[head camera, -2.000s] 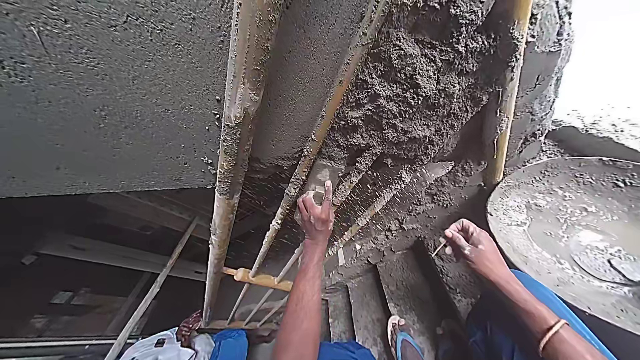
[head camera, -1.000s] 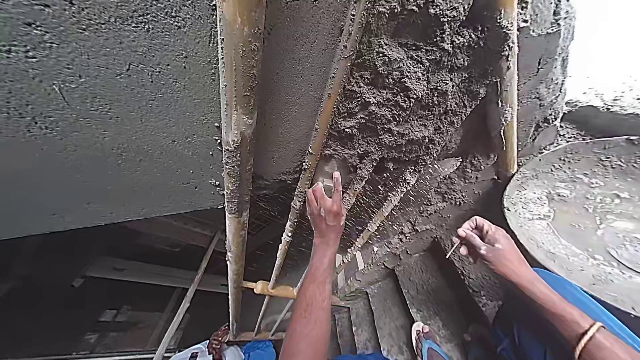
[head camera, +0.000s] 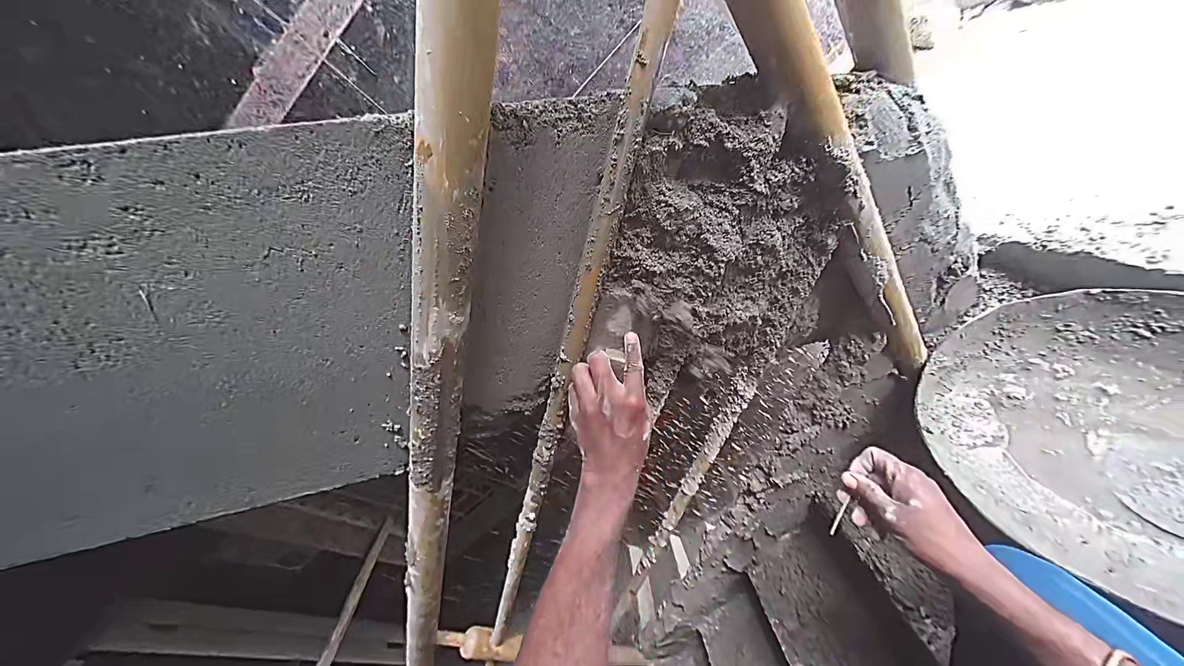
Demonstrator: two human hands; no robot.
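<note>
My left hand (head camera: 610, 407) reaches up at the middle of the view, its index finger stretched along a flat trowel-like tool (head camera: 622, 319) that is blurred and partly hidden by the fingers. The tool lies against rough wet mortar (head camera: 731, 231) on the side of a concrete band, just right of a thin mortar-spattered pole. Bits of mortar fall below it. My right hand (head camera: 893, 499), lower right, pinches a short thin stick (head camera: 840, 514) between thumb and fingers, over mortar-covered steps.
Bamboo poles (head camera: 453, 222) stand before the smooth plastered face (head camera: 203, 314) at left; another pole (head camera: 860, 203) leans at right. A wide round pan (head camera: 999, 370) of wet mortar sits at far right, above a blue rim (head camera: 1064, 592). Steps (head camera: 805, 592) descend below, beside a dark opening with planks.
The view has tilted up. Both hands keep much the same places, the left at the rough mortar, the right with its stick over the steps.
</note>
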